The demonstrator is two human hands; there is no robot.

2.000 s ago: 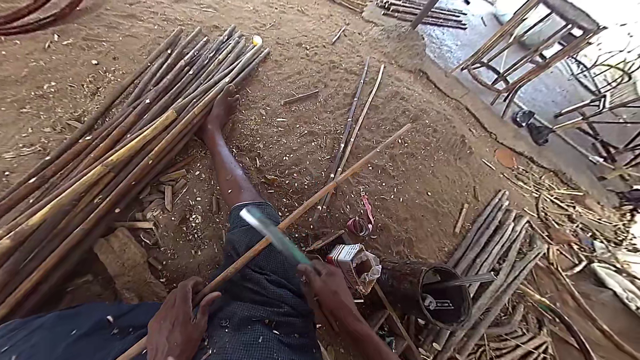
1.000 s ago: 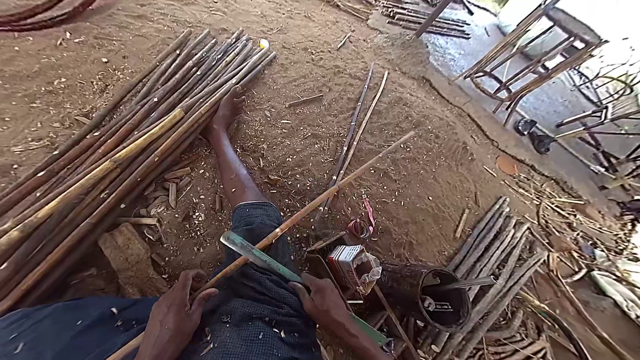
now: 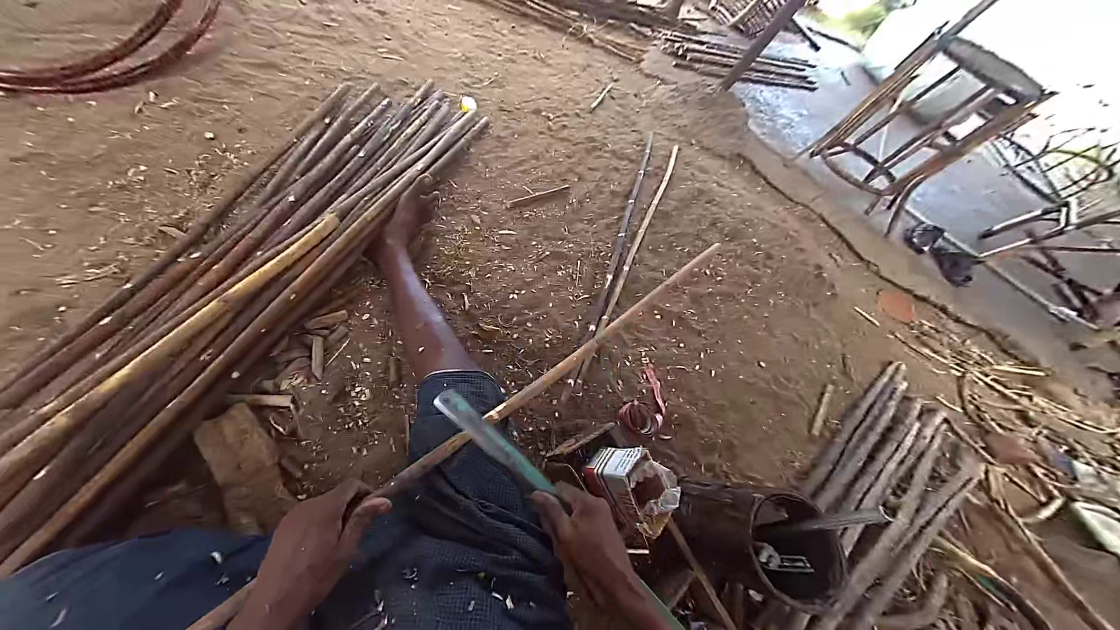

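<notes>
My left hand point(image 3: 319, 542) grips a long peeled wooden stick point(image 3: 569, 360) that slants across my lap, its far end up over the dirt. My right hand point(image 3: 584, 532) holds a flat, green, blade-like tool point(image 3: 506, 451), whose paler end lies across the stick above my thigh. The exact kind of tool cannot be told. Small pale shavings dot my dark shorts point(image 3: 472, 534). The rear end of the stick is partly hidden behind my left hand and wrist.
A pile of long poles point(image 3: 262, 254) lies left, by my foot. Two thin sticks point(image 3: 626, 245) rest ahead. Right of my knee are an open carton point(image 3: 626, 477), a dark container point(image 3: 787, 560) and a bundle of short sticks point(image 3: 884, 472). A cane frame point(image 3: 936, 122) stands farther right.
The green tool has shifted over the stick between frames, blurred two seconds ago and clearer since. Both hands keep their holds.
</notes>
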